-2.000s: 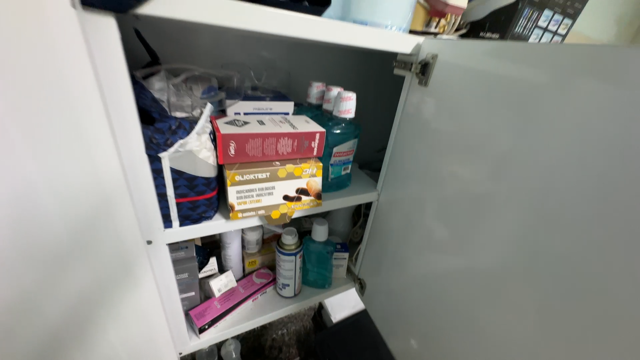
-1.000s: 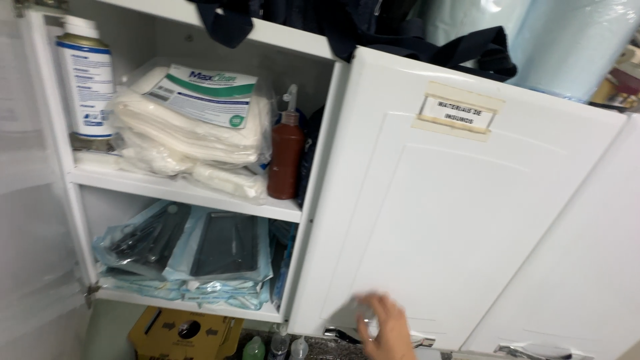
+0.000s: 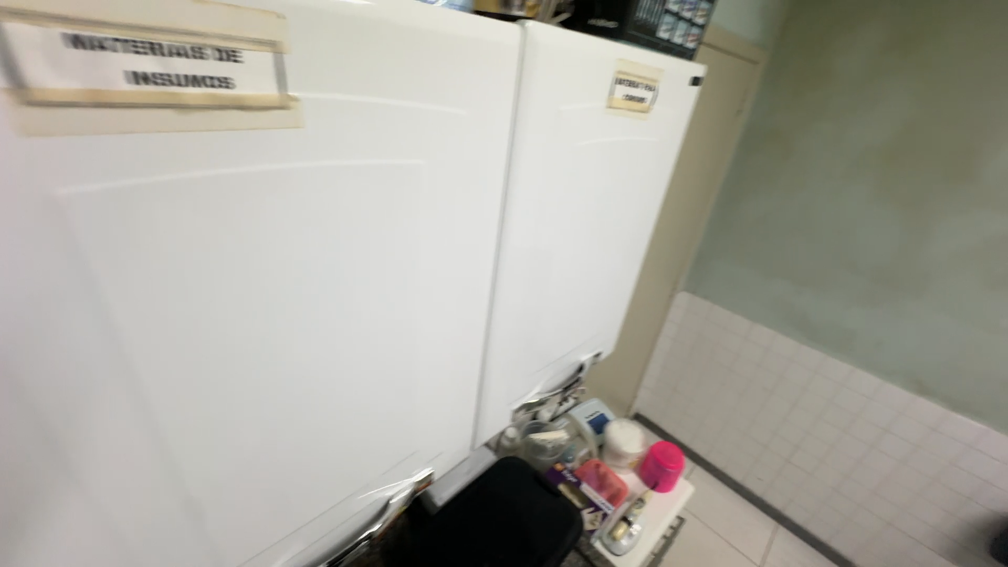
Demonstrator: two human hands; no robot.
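Observation:
Neither of my hands is in the head view. Two white wall cabinet doors fill the left and middle: a near door (image 3: 299, 276) with a taped paper label (image 3: 157, 67) bearing print, and a farther door (image 3: 575, 220) with a smaller label (image 3: 633, 90). Both doors are closed. A shiny metal handle (image 3: 378, 524) runs along the lower edge of the near door, and another handle (image 3: 555, 390) sits at the bottom of the farther one. The picture is blurred.
Below the doors are a black object (image 3: 504, 520), a clear plastic cup (image 3: 545, 442), a white round container (image 3: 624, 443), a bright pink container (image 3: 662, 466) and a purple box (image 3: 579, 496) on a white surface (image 3: 657, 524). A tiled wall (image 3: 819, 394) stands at right.
The view has swung far, away from the open shelves seen earlier. A hand that was by a closed door's lower edge one second ago is out of view now.

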